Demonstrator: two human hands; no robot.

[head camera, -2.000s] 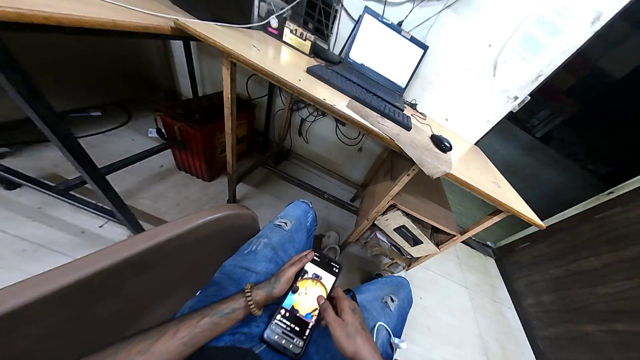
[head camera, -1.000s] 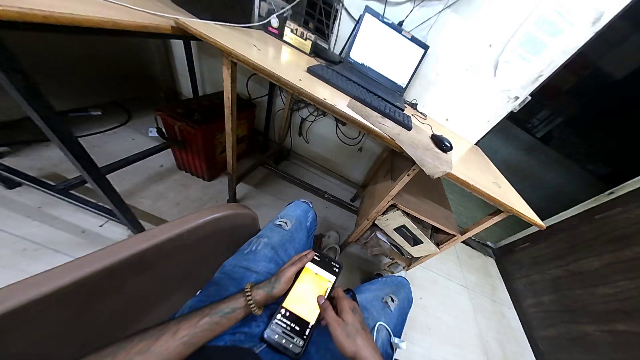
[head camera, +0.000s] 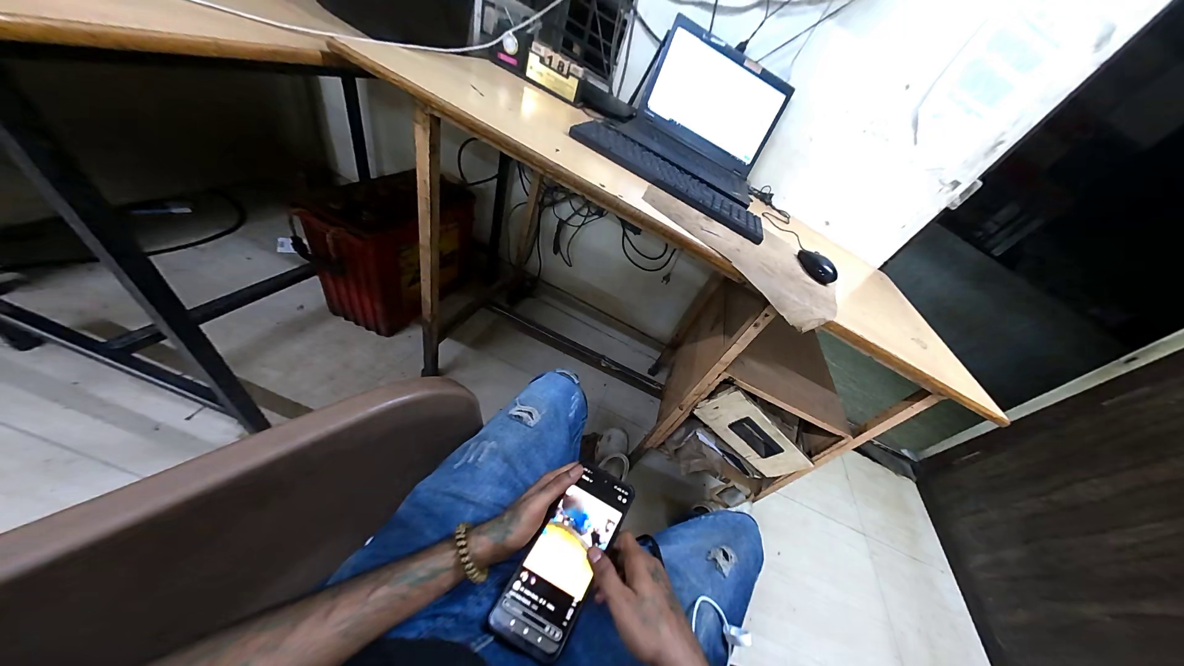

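Observation:
A smartphone (head camera: pixel 562 564) with a lit screen lies tilted above my lap, between my thighs in ripped blue jeans (head camera: pixel 499 444). Along its left edge rests my left hand (head camera: pixel 527 518), holding it, with a beaded bracelet on the wrist. My right hand (head camera: pixel 638 592) is at the phone's right side, its thumb over the middle of the screen; its other fingers are curled and partly hidden. By my right thigh hangs a white cable (head camera: pixel 712 606) with a plug.
Ahead, a wooden desk (head camera: pixel 518 129) holds a laptop (head camera: pixel 717 92), a black keyboard (head camera: pixel 666 176) and a mouse (head camera: pixel 818 267). Beneath are a red battery (head camera: pixel 388 268), loose cables and a shelf with a box (head camera: pixel 751 433). A brown chair armrest (head camera: pixel 277 490) is at left.
The picture on the phone screen has changed from a mostly yellow image to one with a blue shape above the yellow. Both hands stay around the phone.

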